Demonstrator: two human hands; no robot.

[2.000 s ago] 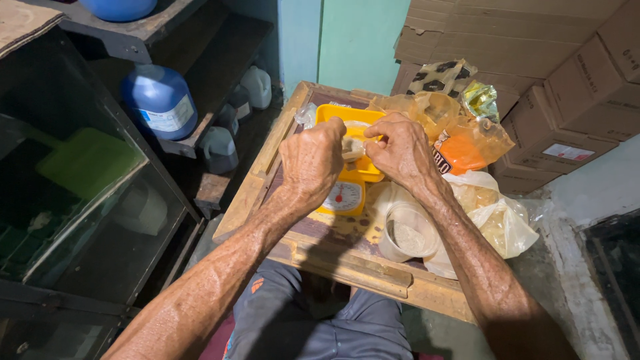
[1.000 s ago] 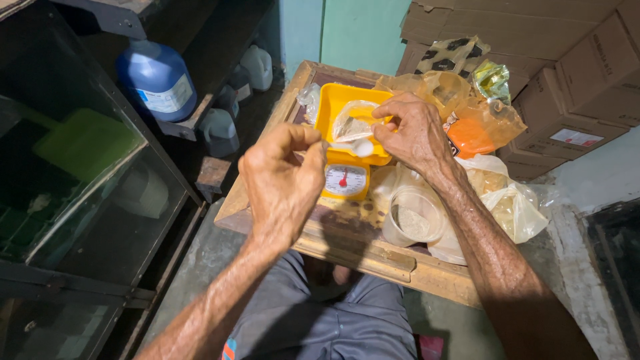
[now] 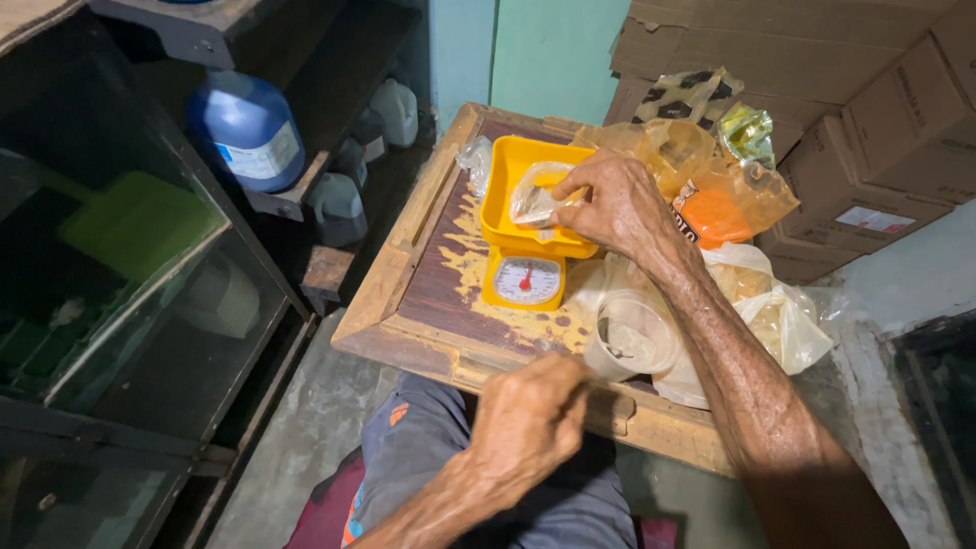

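Observation:
My right hand [image 3: 614, 202] pinches the edge of a small clear plastic bag [image 3: 534, 200] with some pale contents. The bag rests in the yellow tray [image 3: 505, 221] of a kitchen scale, whose round white dial [image 3: 527, 280] has a red pointer. Nearer to me, my left hand [image 3: 530, 408] is over the front edge of the small wooden table [image 3: 427, 354], its fingers curled; whether they hold anything is hidden. Just beyond it stands a translucent plastic tub [image 3: 629, 335] with greyish powder inside.
Yellowish powder [image 3: 534, 324] is spread around the scale. Orange-tinted plastic bags [image 3: 732, 202] and a knotted whitish bag [image 3: 785, 320] crowd the table's right side. Cardboard boxes [image 3: 858, 179] are stacked behind. At left are a glass-fronted cabinet [image 3: 145, 267] and a shelf with a blue jug [image 3: 248, 130].
My left hand has come away from the scale tray, down toward my lap and the table's front edge. My right hand stays at the tray with the small bag.

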